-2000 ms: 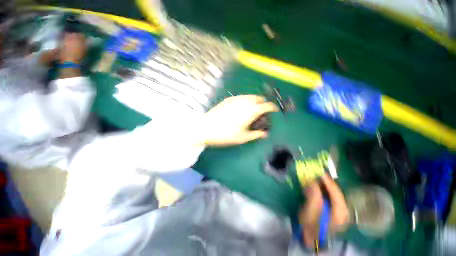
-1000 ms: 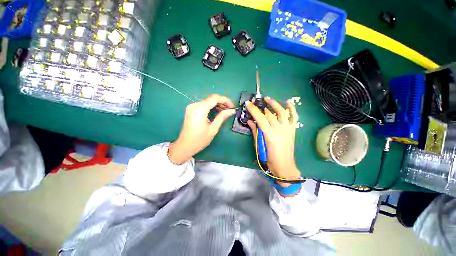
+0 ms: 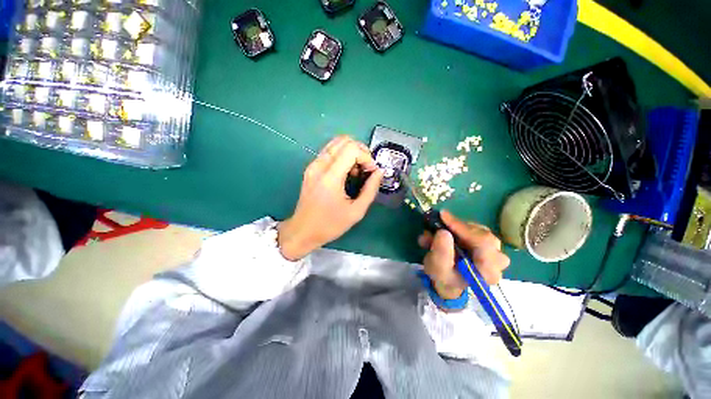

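Observation:
A black square watch housing point(image 3: 392, 167) with silvery electronics lies on a dark flat jig point(image 3: 396, 135). My left hand point(image 3: 331, 195) pinches the end of the solder wire point(image 3: 257, 122) at the housing's left side. The wire runs back to the tray at left. My right hand point(image 3: 466, 253) holds the blue and black soldering iron point(image 3: 480, 290) like a pen, its handle end down to the right. Its thin metal tip points up-left to the housing's lower right edge; whether it touches is unclear.
Pale yellow bits point(image 3: 443, 178) lie right of the jig. Several loose housings point(image 3: 321, 55) lie behind. A blister tray point(image 3: 93, 82) is left, a blue bin point(image 3: 499, 31) behind. A fume fan point(image 3: 557, 140), tip cleaner pot point(image 3: 546, 224) and soldering station point(image 3: 663, 167) stand right.
The soldering iron has swung from pointing away to pointing at the housing. My right hand has moved off the housing, down and right, uncovering the yellow bits. My left hand still pinches the wire.

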